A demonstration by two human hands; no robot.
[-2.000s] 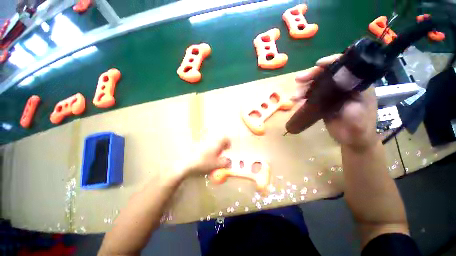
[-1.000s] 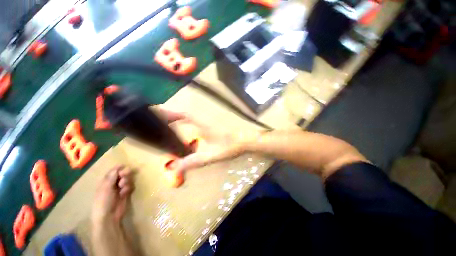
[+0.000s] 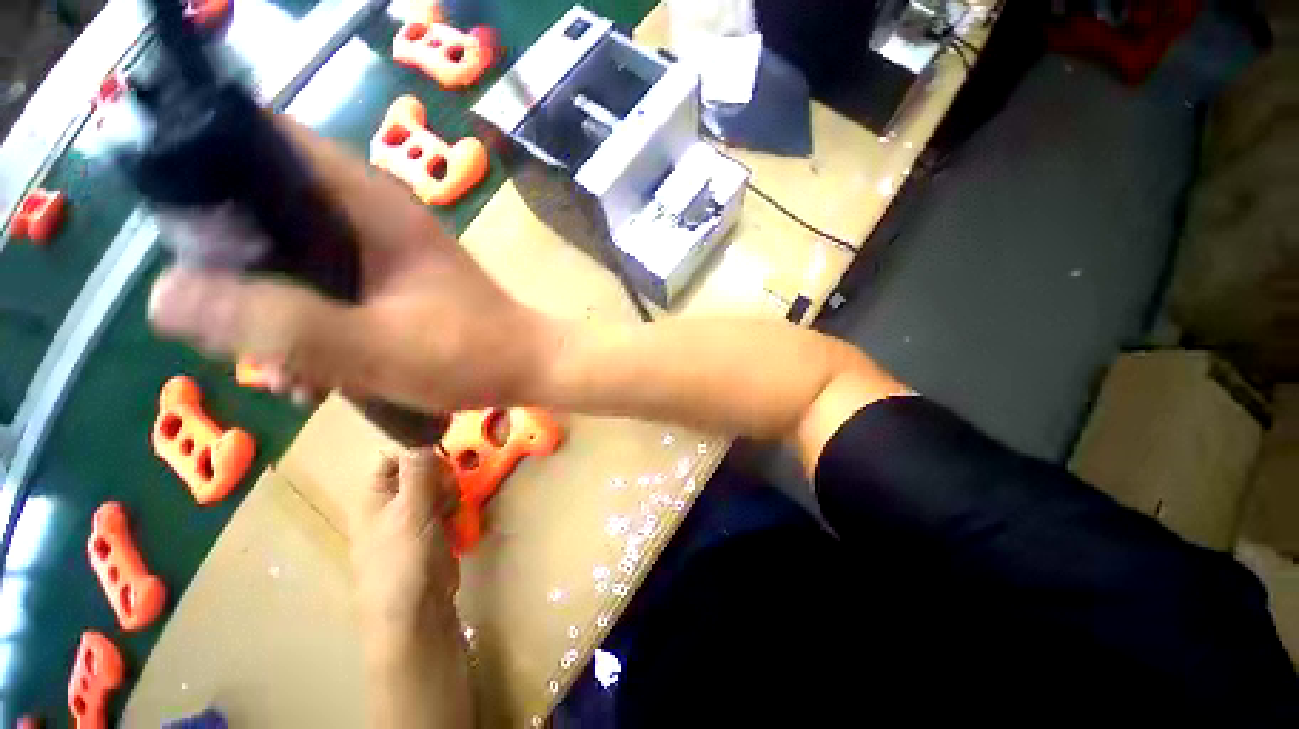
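My right hand [image 3: 428, 306] is shut around the black electric screwdriver [image 3: 292, 214], which slants down with its tip close to my left fingers. The bit tip is not clear. An orange housing [image 3: 492, 453] lies on the cardboard-covered bench beside and partly behind my left hand. My left hand [image 3: 406, 520] has curled fingers at the housing's left side, under the screwdriver tip. Whether it grips the housing or a small part cannot be seen.
A white-and-black screw feeder [image 3: 620, 128] stands beyond my right forearm, with a second dark feeder [image 3: 841, 57] farther off. More orange housings [image 3: 200, 439] lie on the green conveyor [image 3: 86, 342]. Small pale rings [image 3: 627, 541] lie along the bench's near edge. Cartons [image 3: 1168, 442] stand at right.
The view has swung right towards the feeders. My left hand has come up to the housing beside the screwdriver tip. My right hand has lifted off the housing and still holds the screwdriver.
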